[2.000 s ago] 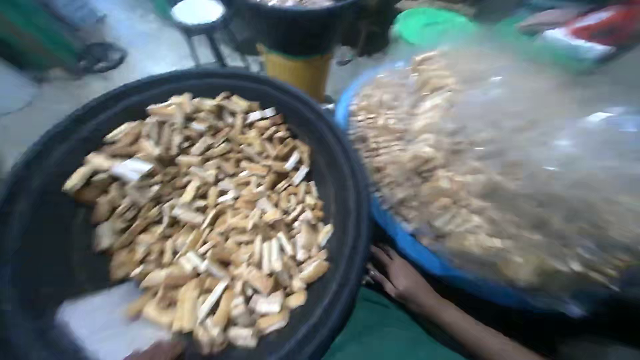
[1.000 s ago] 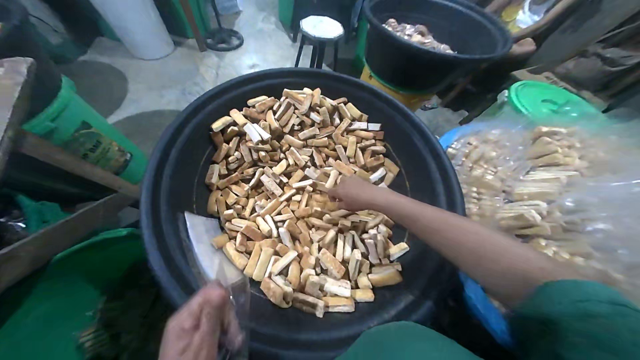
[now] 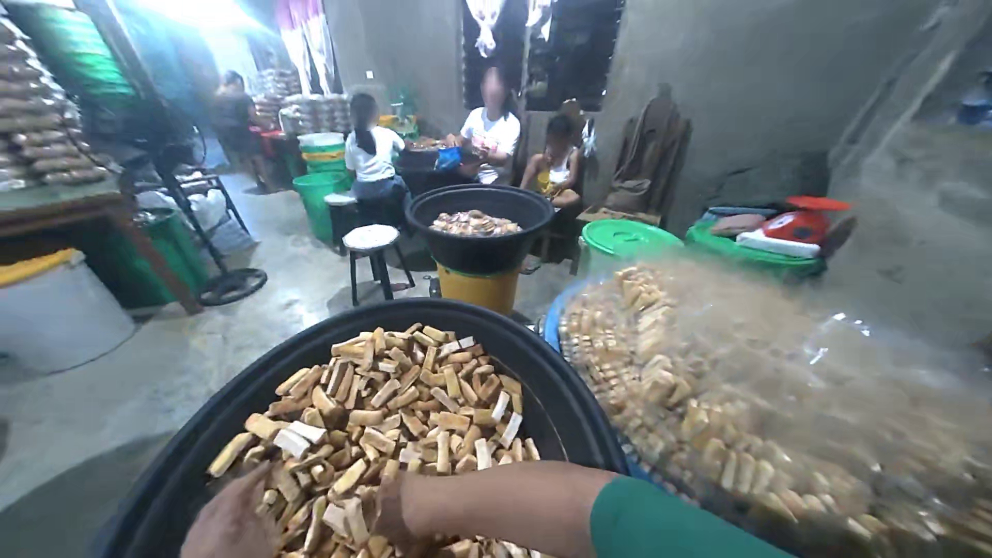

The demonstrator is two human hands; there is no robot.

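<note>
A wide black plastic tub (image 3: pixel 256 372) stands before me, heaped with short toasted bread-like sticks (image 3: pixel 403 387), some with white faces. Low at the left of the heap, my left hand (image 3: pixel 232 515) touches the pieces; its fingers are blurred and partly cut off by the frame. My right hand (image 3: pixel 391 504) reaches from the right, fingers sunk among the sticks, so whether it grips any is hidden. Beside the tub on the right, clear plastic bags (image 3: pixel 744 403) of similar pieces fill a blue-rimmed basin (image 3: pixel 554 322).
Beyond the tub, a smaller black basin (image 3: pixel 535 225) rests on a yellow container (image 3: pixel 480 291), beside a stool (image 3: pixel 370 239). Green lidded containers (image 3: pixel 632 236) stand right of it. A fan base (image 3: pixel 232 287) and white bucket (image 3: pixel 62 318) are at left. Several people sit or stand farther back.
The view has lifted toward the room. My left hand has gone from the tub's near edge, by a pale flat piece and clear plastic, to the heap. My right hand is now nearer the heap's front.
</note>
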